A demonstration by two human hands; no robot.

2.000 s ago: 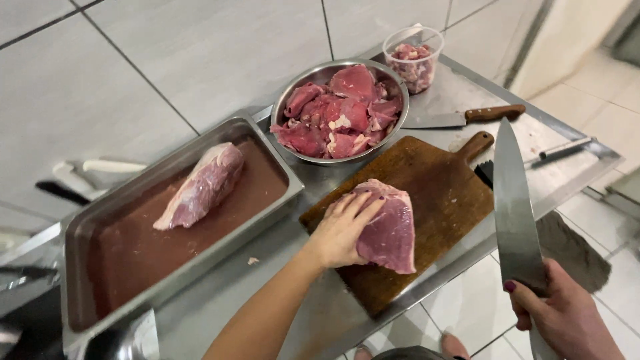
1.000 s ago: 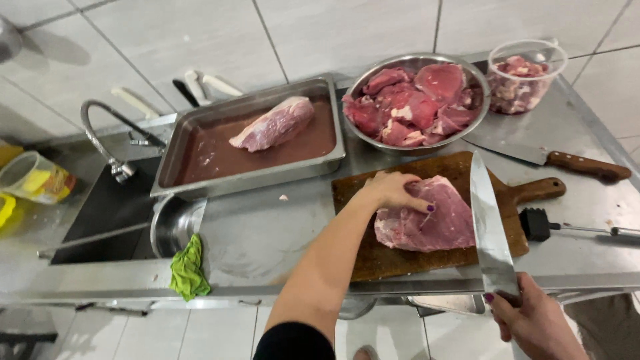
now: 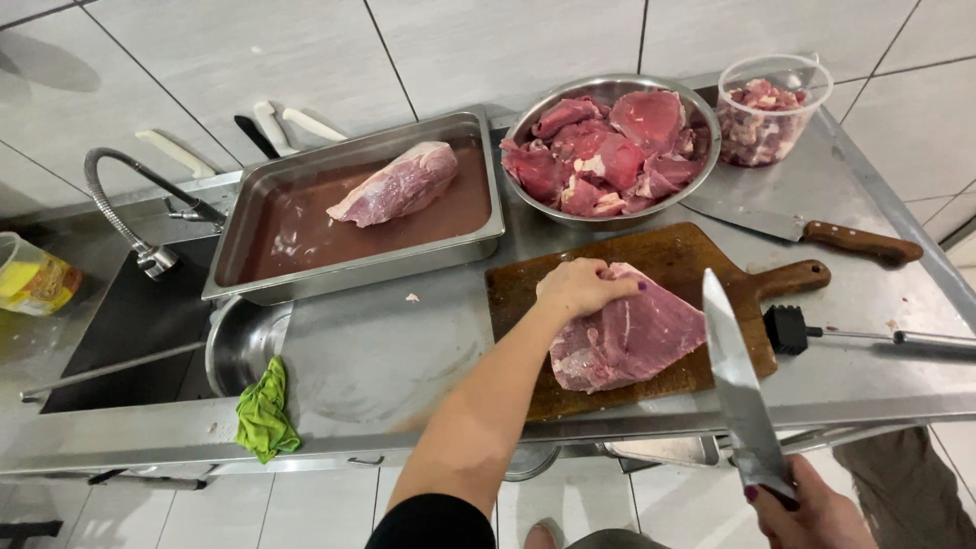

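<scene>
A large piece of raw meat (image 3: 629, 332) lies on a wooden cutting board (image 3: 686, 248). My left hand (image 3: 583, 290) grips its upper left edge, thumb on top and the other fingers partly hidden. In my right hand (image 3: 812, 507) is a large kitchen knife (image 3: 736, 374), blade pointing up and away, just right of the meat and not visibly touching it. Behind the board stands a steel bowl (image 3: 610, 221) heaped with raw meat slices (image 3: 602, 152). To the left, a deep steel pan (image 3: 366, 271) holds reddish liquid and another whole piece of meat (image 3: 400, 187).
A second knife (image 3: 854, 240) with a wooden handle and a meat mallet (image 3: 789, 329) lie right of the board. A clear plastic tub (image 3: 770, 122) of meat scraps stands behind. At left are a green cloth (image 3: 267, 415), a steel bowl (image 3: 244, 343), and a sink with a faucet (image 3: 156, 259).
The view has swung left, bringing the sink in. The meat under my left hand lies turned differently from two seconds ago. My right hand still holds the knife beside the board.
</scene>
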